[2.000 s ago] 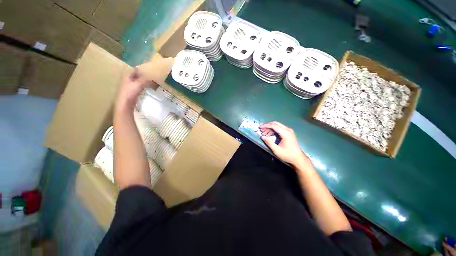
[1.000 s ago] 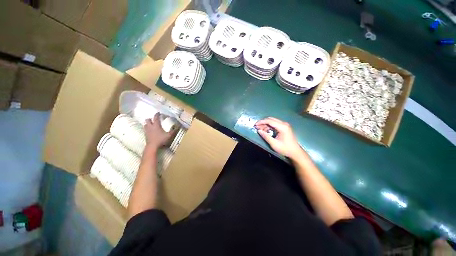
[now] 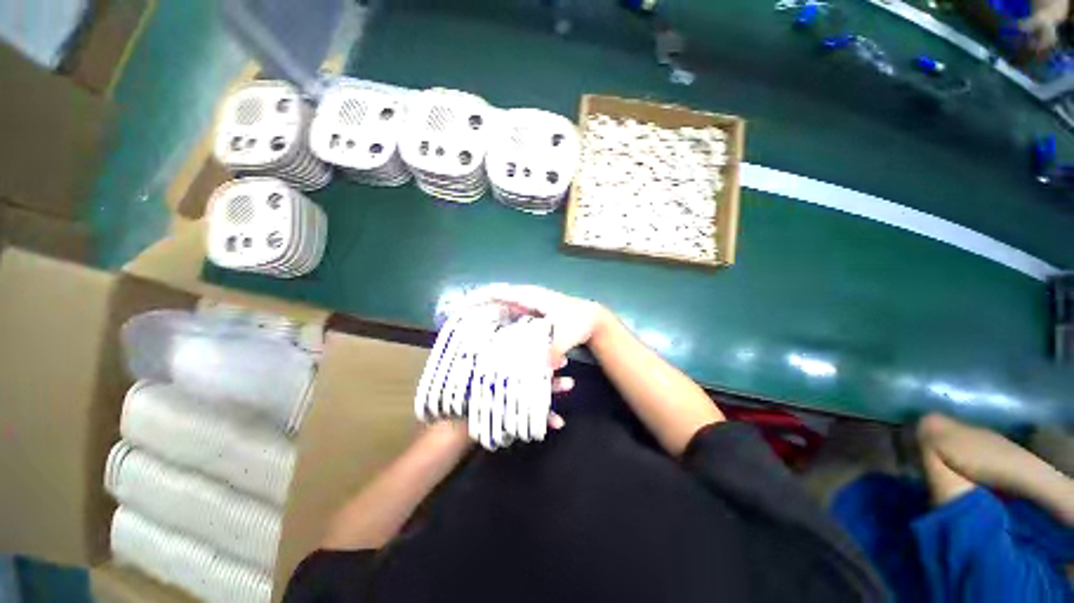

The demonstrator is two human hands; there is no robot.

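Note:
A bundle of off-white front covers (image 3: 489, 383) is held on edge at the bench's near edge, in front of my body. My left hand (image 3: 453, 430) is under and behind the bundle, mostly hidden by it. My right hand (image 3: 559, 320) grips the bundle's far and right side. Several stacks of covers (image 3: 438, 136) stand on the green bench, holes and grilles facing up. The parts tray (image 3: 733, 194), a shallow cardboard box, is full of small off-white pieces.
The open carton (image 3: 342, 436) at the left holds long rows of covers, with a translucent plastic liner (image 3: 224, 359) over part of them. Blue wired components (image 3: 839, 44) lie at the far side. A person in blue (image 3: 983, 536) is at the lower right.
My left hand has left the carton and now supports a bundle of covers. My right hand has joined it there. The view has turned, and a person in blue now shows.

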